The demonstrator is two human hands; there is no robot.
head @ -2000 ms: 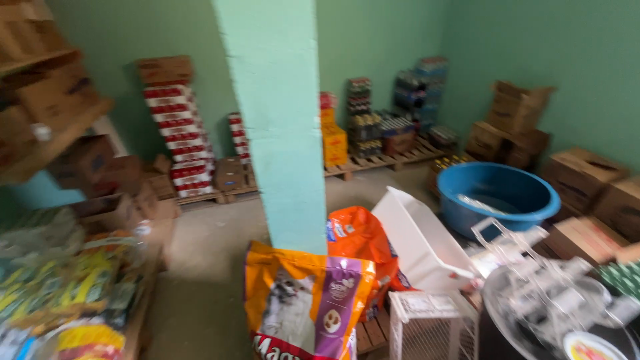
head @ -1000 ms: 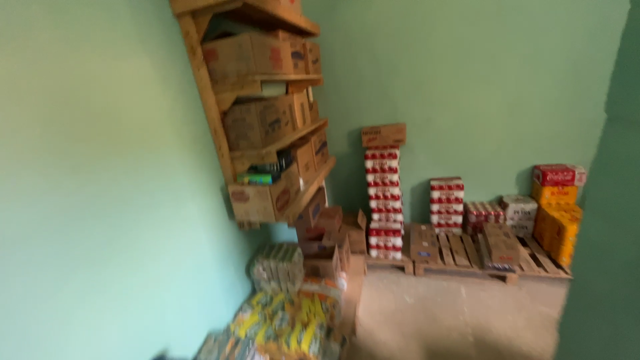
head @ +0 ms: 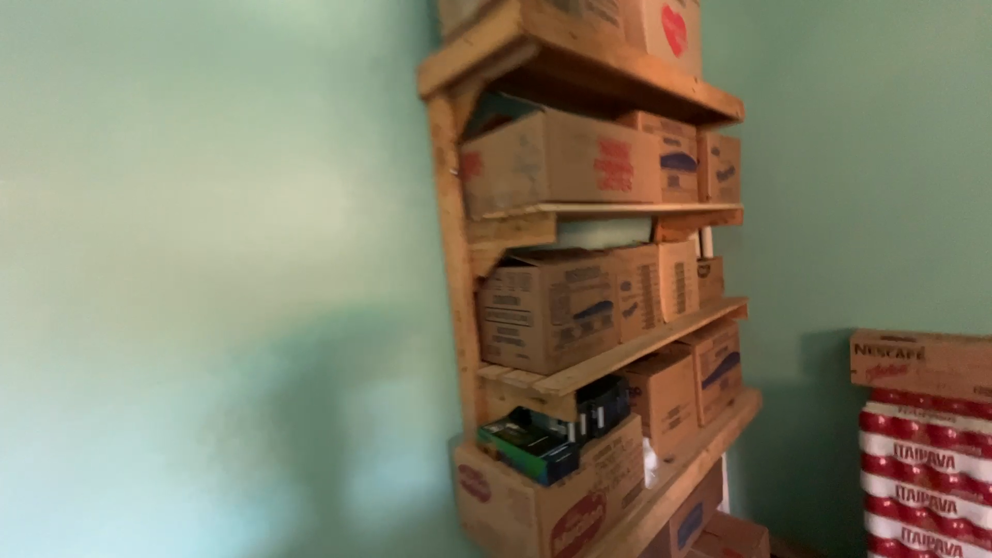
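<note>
Neither my left hand nor my right hand shows in the head view. A wooden wall shelf (head: 620,356) with several levels fills the middle, loaded with cardboard boxes. An open-topped cardboard box (head: 562,167) with red print sits on the upper level. Below it stands a cardboard box (head: 550,310) with dark print. On the lowest level, a dark green and black package (head: 531,449) lies on top of a cardboard box (head: 542,504) with red oval marks, and black items are behind it.
A green wall (head: 232,232) takes up the left side, with a soft shadow on it. At the right edge stands a stack of red and white Itaipava can packs (head: 922,480), topped by a flat Nescafé carton (head: 918,364). More boxes (head: 721,535) are beneath the shelf.
The view has swung left and closer to the wooden shelf. The pillar, blue tub and floor pallets seen earlier are out of view.
</note>
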